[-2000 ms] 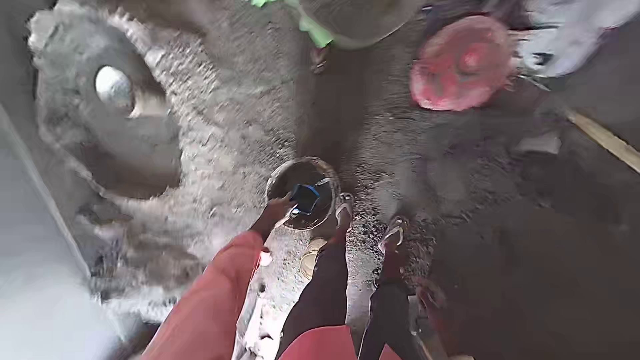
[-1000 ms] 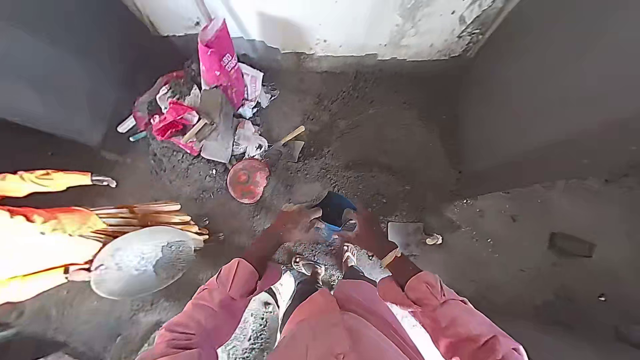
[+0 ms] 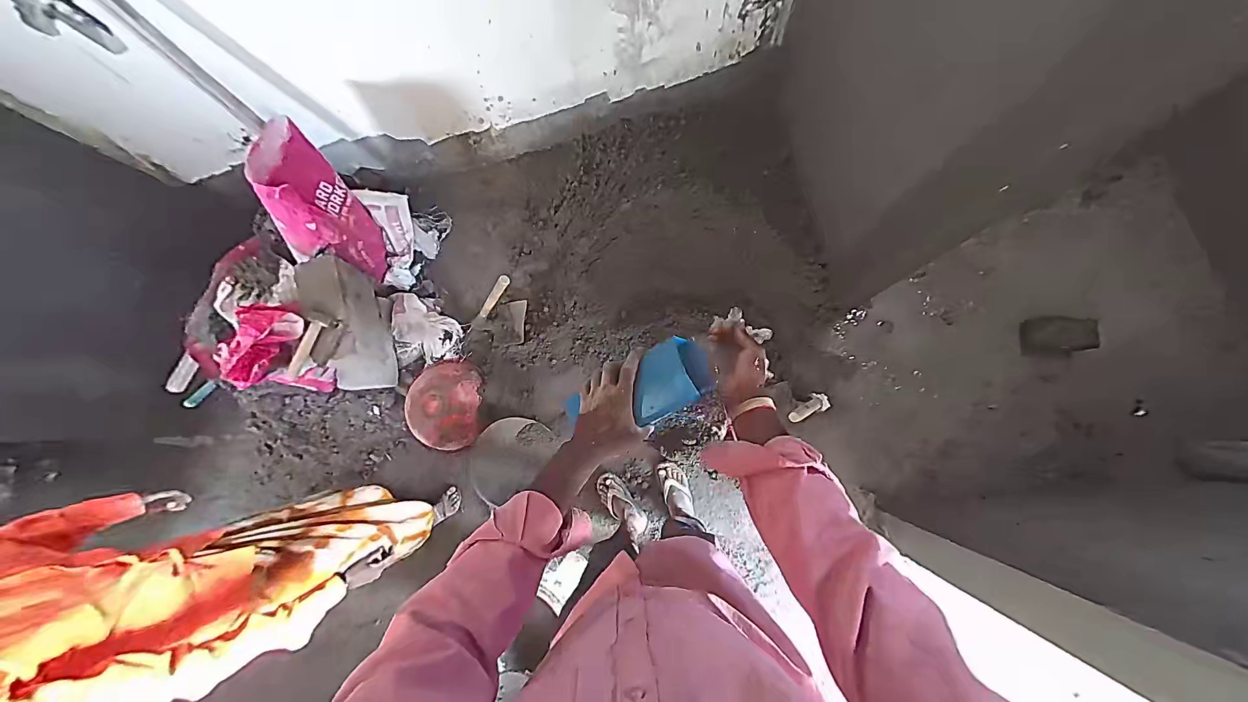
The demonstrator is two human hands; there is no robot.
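A blue plastic container [image 3: 671,380] is tilted on its side in front of my feet, its dark opening turned to the right. My left hand [image 3: 610,398] lies on its left side with the fingers spread, pressing against it. Close to the opening is my right hand [image 3: 741,363], blurred, with a bracelet at the wrist; whitish scraps [image 3: 756,331] show beside its fingers, and I cannot tell whether it holds anything. Loose grey debris lies below the container. A trowel with a wooden handle [image 3: 495,295] rests on the ground to the upper left.
A red round pan [image 3: 444,405] and a grey round pan [image 3: 509,458] sit left of my left hand. Beyond them is a heap with a pink bag [image 3: 317,200] and a metal sheet. Another person in orange cloth [image 3: 195,585] is at lower left. A brick [image 3: 1059,334] lies at right.
The blue container, between my hands a second ago, is now tipped with its opening to the right. My right hand is now by its opening. The other person's basin is out of view; the view has shifted.
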